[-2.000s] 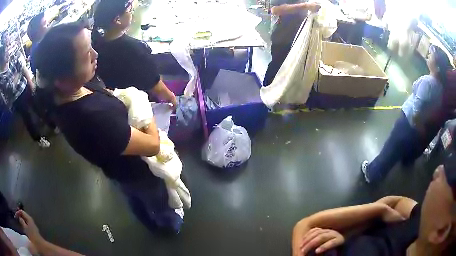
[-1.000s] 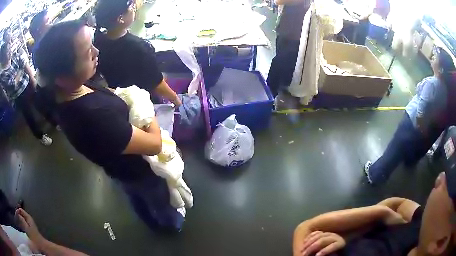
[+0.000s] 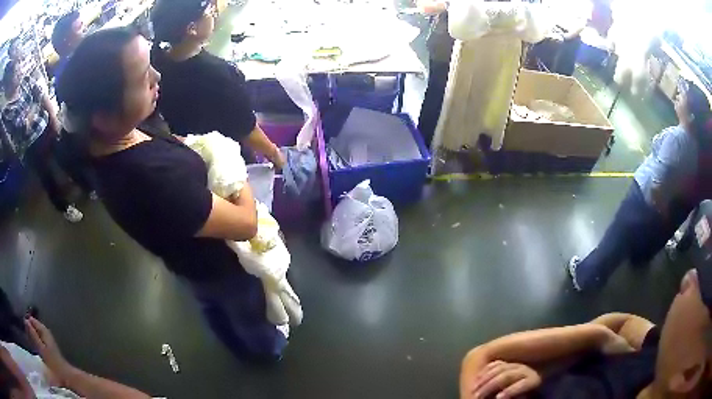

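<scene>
Neither of my hands is in view. A white knotted plastic bag (image 3: 361, 224) with dark print stands on the floor in front of a blue bin (image 3: 390, 178) holding flat pale sheets. Left of it is a purple bin (image 3: 290, 206), where a standing person's hand holds blue-grey cloth (image 3: 299, 169). A person in black hugs a bundle of cream-white cloth (image 3: 215, 162) to the chest, its ends hanging down. A long cream garment (image 3: 478, 93) hangs spread beside the cardboard box (image 3: 558, 136); a person partly hidden behind it holds it up.
A white-topped table (image 3: 351, 31) with flat pieces stands at the back. A person with crossed arms (image 3: 546, 354) is close at lower right. Another person's hand (image 3: 47, 347) shows at lower left. A person in light blue (image 3: 624, 210) stands at right. A white scrap (image 3: 169, 358) lies on the floor.
The cream garment has gone from slanting, to hanging narrow, to hanging wide and upright nearer the box. The blue-grey cloth has shifted slightly right. The other people have barely moved.
</scene>
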